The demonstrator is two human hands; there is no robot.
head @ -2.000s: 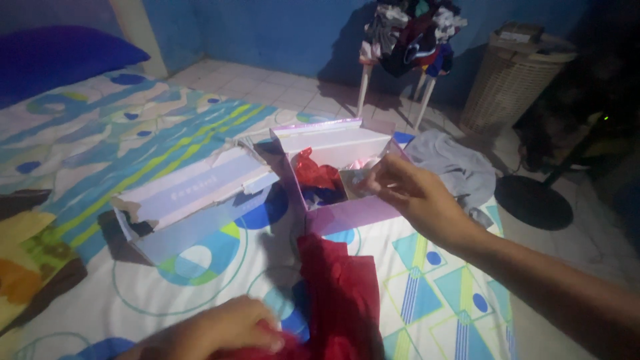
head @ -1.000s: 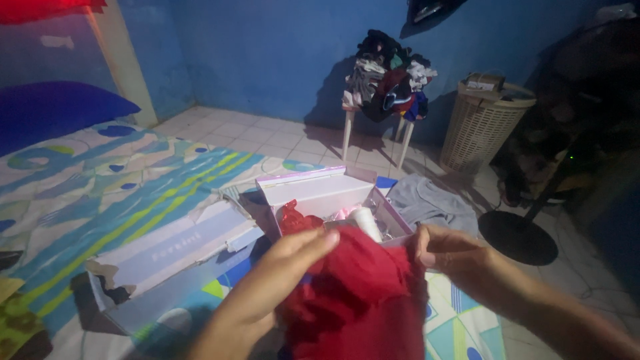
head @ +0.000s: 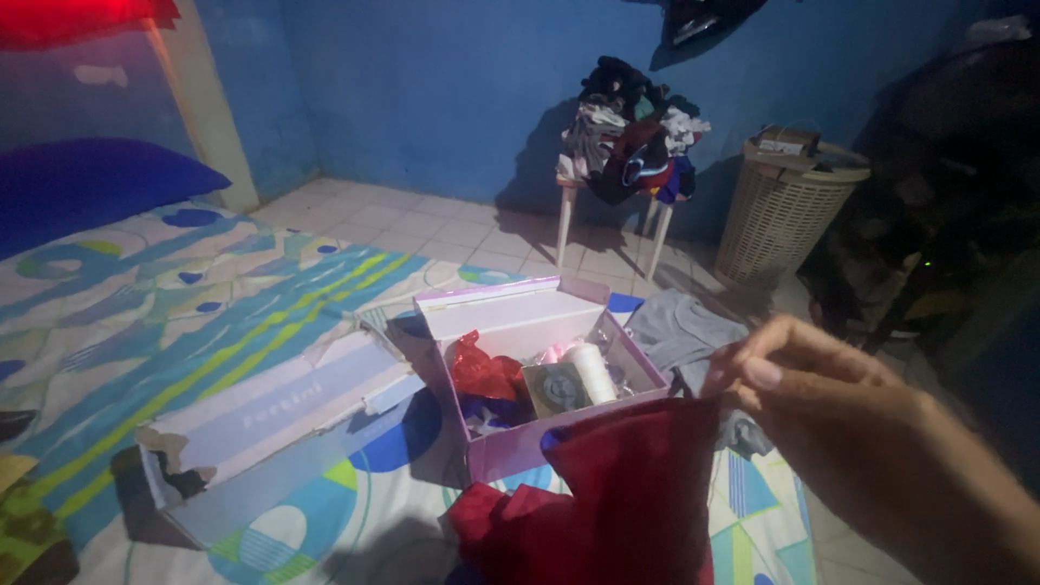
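Note:
My right hand [head: 845, 414] pinches the upper corner of a dark red cloth [head: 626, 487] between thumb and fingers. The cloth hangs down over the bed, in front of an open purple cardboard box [head: 508, 457]. Inside that box lie a crumpled red plastic bag [head: 481, 370], a white cylindrical container [head: 595, 374], a flat box with a round dark design [head: 555, 390] and something pink. A torn, pale blue cardboard box [head: 276, 431] rests to the left of the purple one. My left hand is out of view.
A grey garment [head: 682, 325] lies behind the purple box at the bed's edge. Beyond stand a stool [head: 566, 219] heaped with clothes [head: 638, 138] and a wicker basket [head: 784, 211] with a small box on its lid. A blue pillow [head: 97, 191] is at the far left.
The red cloth, lying on the bed two seconds ago, was in both my hands one second ago. Now only my right hand is seen holding it; my left hand has left the view.

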